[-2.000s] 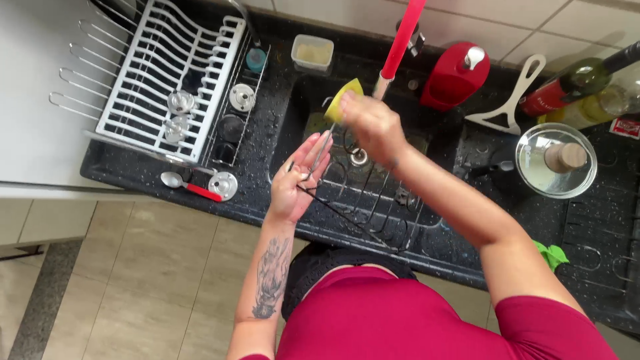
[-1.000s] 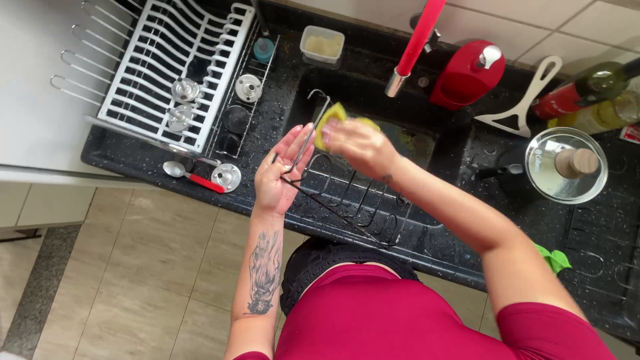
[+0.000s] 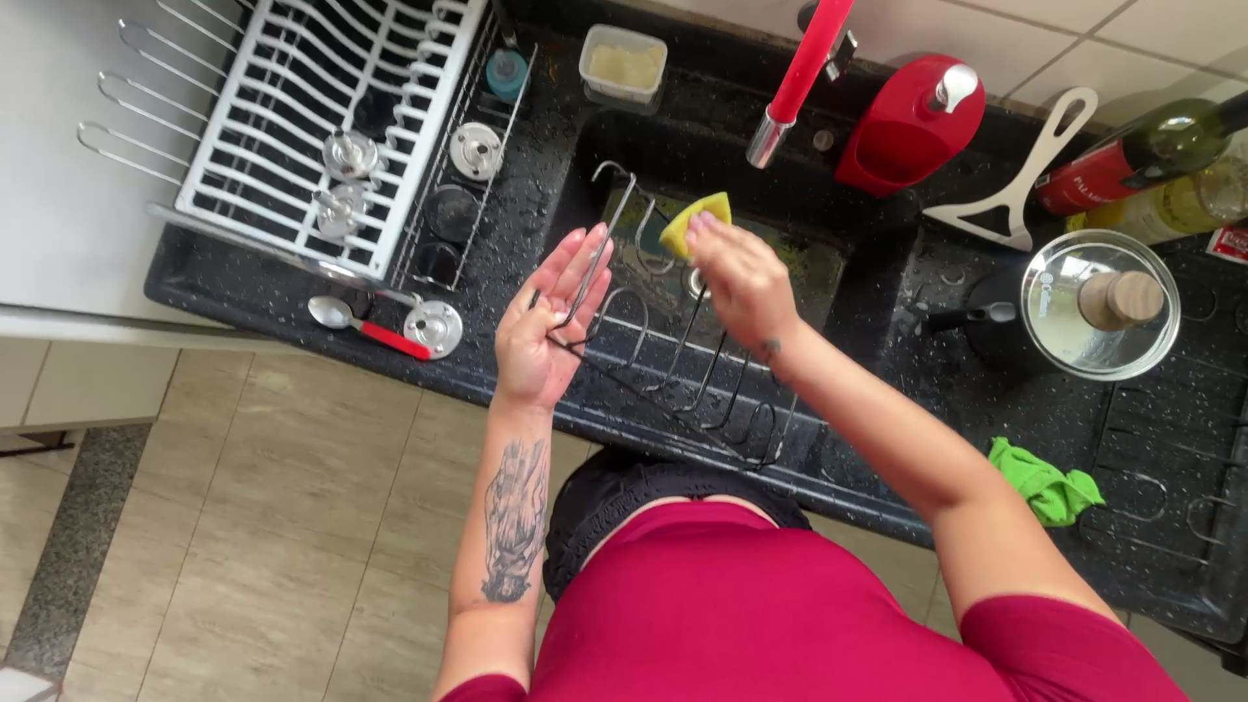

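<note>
A metal wire rack [image 3: 639, 388] with dark and bare sections and looped prongs slants across the front of the dark sink [image 3: 868, 253]. My left hand [image 3: 546, 317] supports its left end, the thumb bent over the wire and the fingers extended along it. In my right hand [image 3: 741, 283] is a yellow sponge [image 3: 697, 222], pinched at its lower edge above the basin, to the right of the rack's hooked end. Whether the sponge touches the wire cannot be told. The red faucet [image 3: 799, 78] points down behind the sponge.
A white dish rack [image 3: 292, 141] stands left, with a spoon [image 3: 370, 330] in front. Behind the sink are a plastic tub [image 3: 624, 63] and a red dispenser [image 3: 912, 127]. Rightward lie a white squeegee-shaped tool [image 3: 1014, 185], bottles [image 3: 1121, 161], a lidded pot [image 3: 1097, 302] and a green cloth [image 3: 1048, 483].
The right hand and sponge have moved away from the left hand, to the right. The left hand still holds the rack's end. The view has shifted slightly.
</note>
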